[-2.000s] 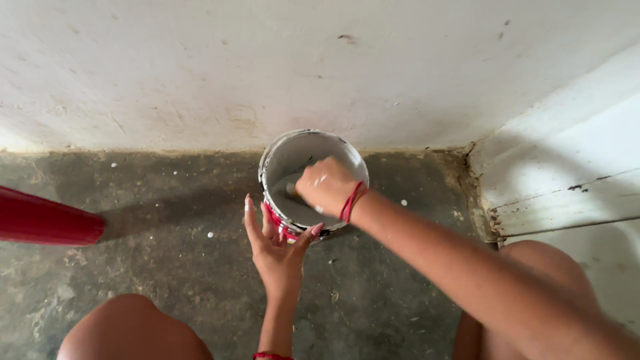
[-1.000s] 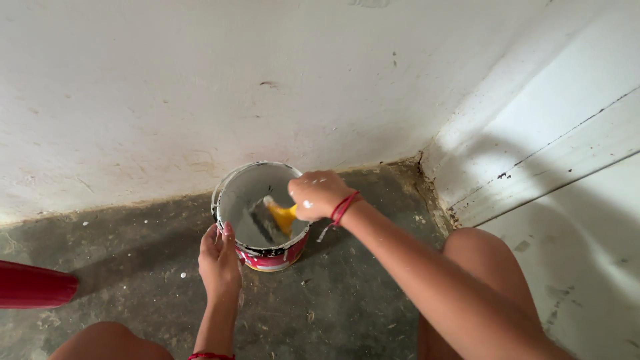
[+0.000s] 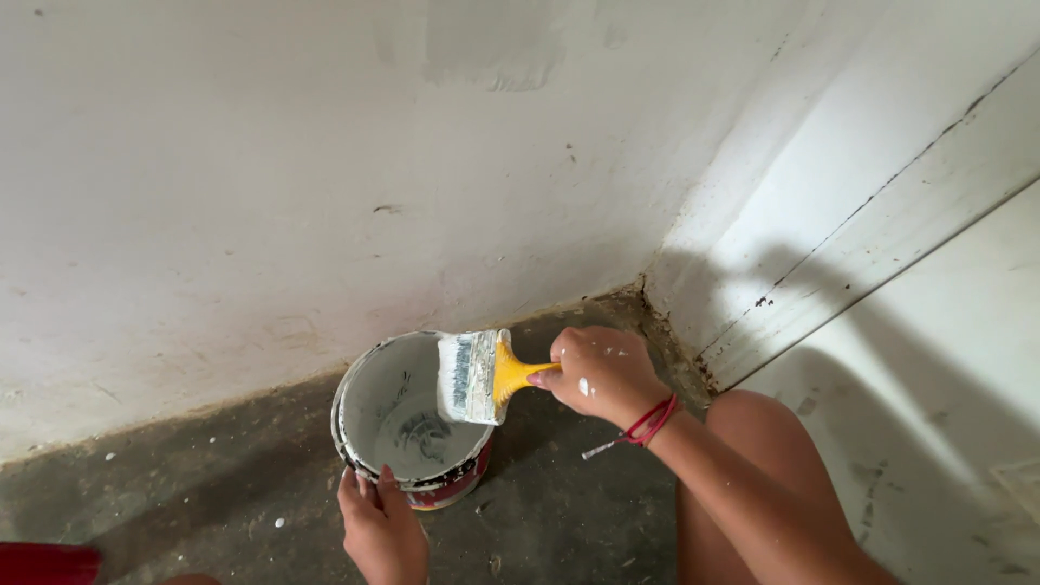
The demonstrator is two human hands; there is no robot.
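My right hand (image 3: 605, 374), spotted with white paint, grips the yellow handle of a wide paintbrush (image 3: 479, 377). White paint coats the bristles and ferrule, and the brush lies level over the right part of the rim of a paint bucket (image 3: 349, 439). Whether it touches the rim I cannot tell. White paint lines the bucket's inside, with dark streaks at the bottom; its outside is red. At the bucket's near left rim, my left hand (image 3: 382, 528) holds the edge, fingertips at the rim.
Behind the bucket rises a scuffed white wall (image 3: 244, 203) with a grey damp-looking patch near the top. A cracked white surface (image 3: 910, 244) meets it at the right corner. The dark floor (image 3: 585, 496) has paint drops. A red object (image 3: 49, 563) lies lower left; my knee (image 3: 764, 455) is at right.
My right hand has lifted the brush out of the bucket's inside to above its rim. My left hand stays at the bucket. The view has shifted toward the wall.
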